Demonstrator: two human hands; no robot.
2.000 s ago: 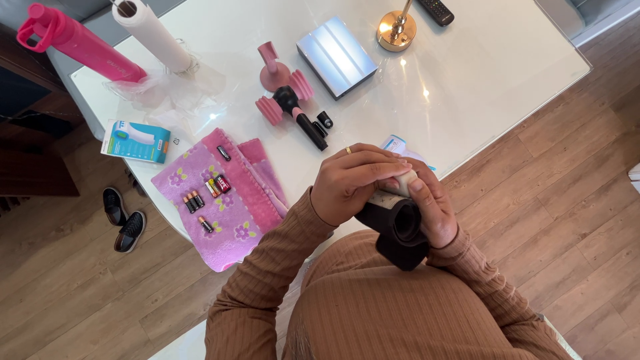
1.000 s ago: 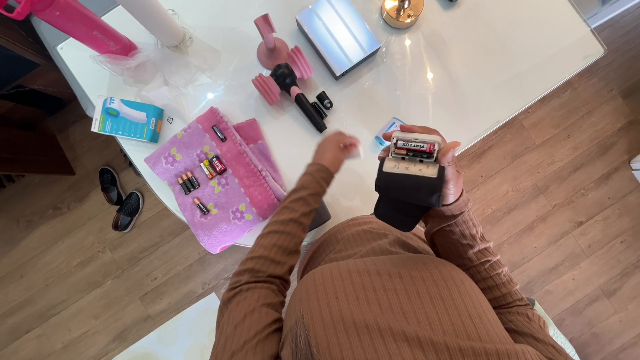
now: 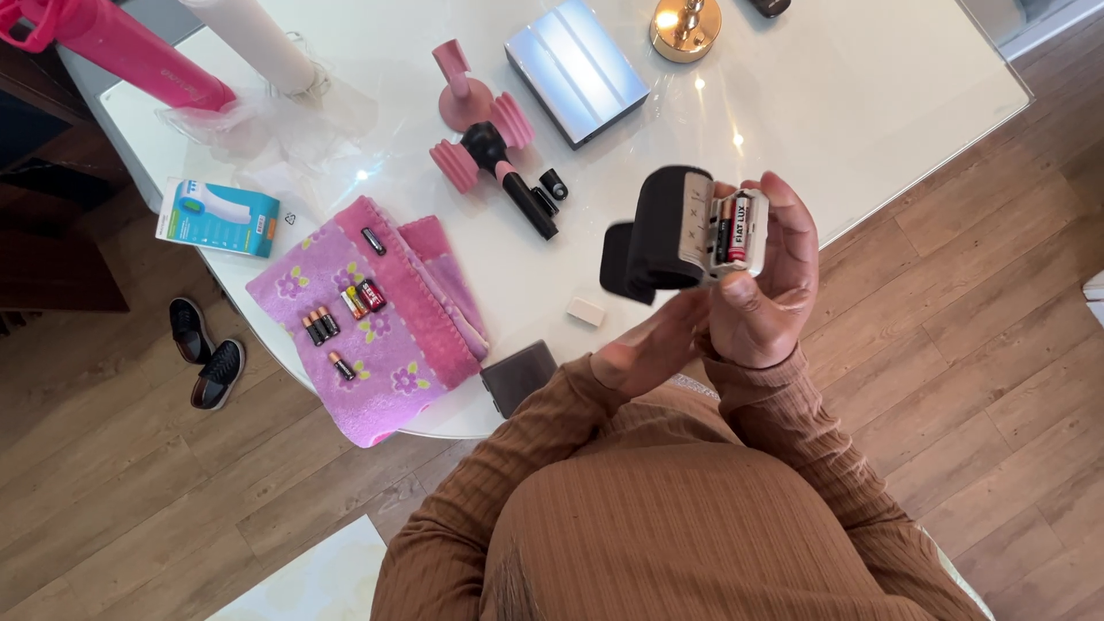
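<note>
A wrist blood pressure monitor (image 3: 740, 231) with a black cuff (image 3: 668, 228) is in my right hand (image 3: 772, 276), its battery compartment exposed. Two small batteries (image 3: 739, 228), one red and one dark, lie side by side inside. My left hand (image 3: 660, 341) is beside the right wrist and under the monitor; its fingertips are partly hidden, so whether it grips anything is unclear. A small white cover (image 3: 586, 312) lies on the white table, left of the monitor. Several loose batteries (image 3: 321, 326) rest on a pink and purple floral cloth (image 3: 401, 379).
A dark flat case (image 3: 520, 378) sits at the table's near edge. Farther back are a pink and black roller massager (image 3: 487, 151), a shiny box (image 3: 578, 69), a gold lamp base (image 3: 686, 30), a blue and white carton (image 3: 218, 217) and a pink bottle (image 3: 129, 56).
Both hands were together on the monitor two seconds ago. The left hand moved away left, then back beside the right. The white cover now lies on the table; the monitor has been turned.
</note>
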